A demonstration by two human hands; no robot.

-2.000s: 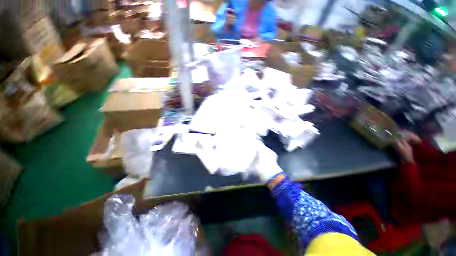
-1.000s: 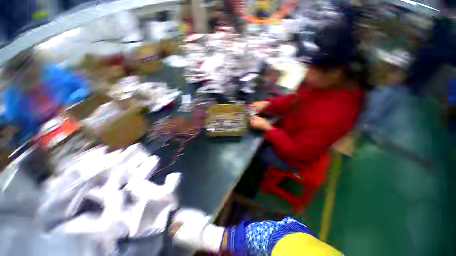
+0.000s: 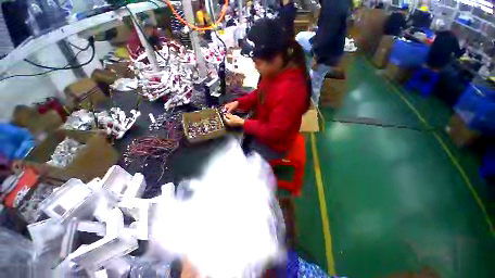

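Note:
White plastic housings point(image 3: 106, 244) lie heaped on the dark bench at the lower left. My right hand point(image 3: 228, 217) shows as a large, overexposed white blur at the lower centre, above the bench edge, with a blue patterned sleeve below it. Glove, fingers and anything held cannot be told apart. A small skin-coloured patch shows at the blur's lower left edge. My left hand is not in view.
A person in red point(image 3: 279, 108) sits at the bench by a small open box of metallic parts point(image 3: 203, 126). Reddish wire leads point(image 3: 149, 149) lie nearby. White-and-red assemblies point(image 3: 176, 76) are heaped behind. A red stool point(image 3: 293, 165) stands on the green floor point(image 3: 380, 179).
The view has swung right, towards the person in red and the floor. The white blur at my right hand now looks larger and nearer than the gloved hand seen over the housings before.

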